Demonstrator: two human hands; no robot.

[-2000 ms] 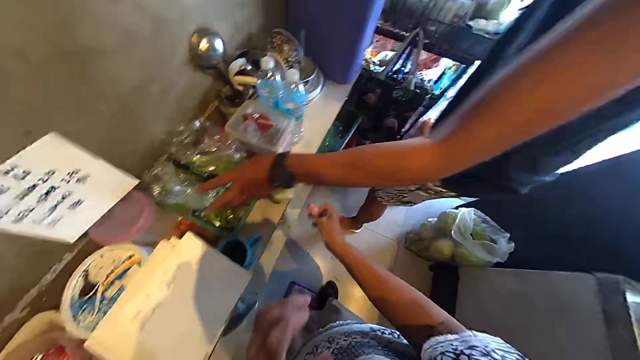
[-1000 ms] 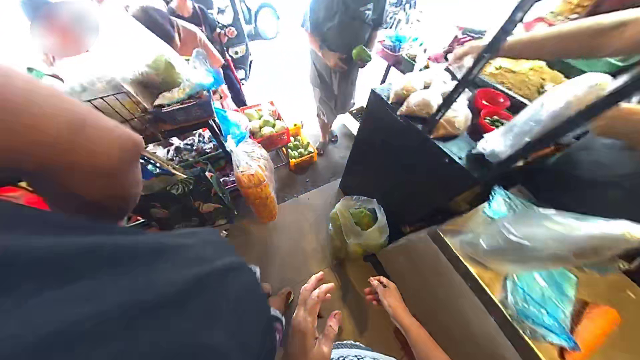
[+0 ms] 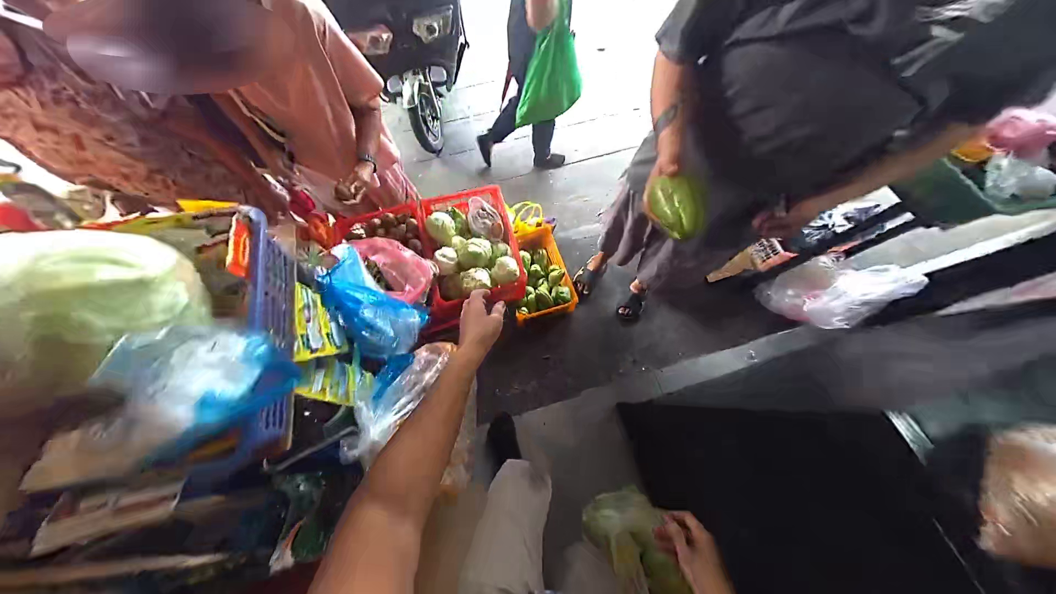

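My left hand (image 3: 481,320) reaches forward over the near edge of a red plastic crate (image 3: 521,285) of pale green round vegetables (image 3: 475,252); its fingers look apart and I see nothing in them. Low in the view my right hand (image 3: 691,546) is beside a clear plastic bag (image 3: 623,528) of green produce on the floor; whether its fingers grip the bag I cannot tell. Right of the red crate stands an orange crate (image 3: 548,312) of small green vegetables.
A person at the right holds a green fruit (image 3: 676,206). Another person stands behind the crates at the left. Blue (image 3: 375,313) and pink plastic bags lie by a blue basket (image 3: 268,330). A black stall side (image 3: 784,487) borders the walkway at the right. A motorcycle (image 3: 425,82) stands beyond.
The view has moved on towards the crates. My left hand, low in the view a second ago, now extends to the red crate. My right hand is now beside the bag of produce.
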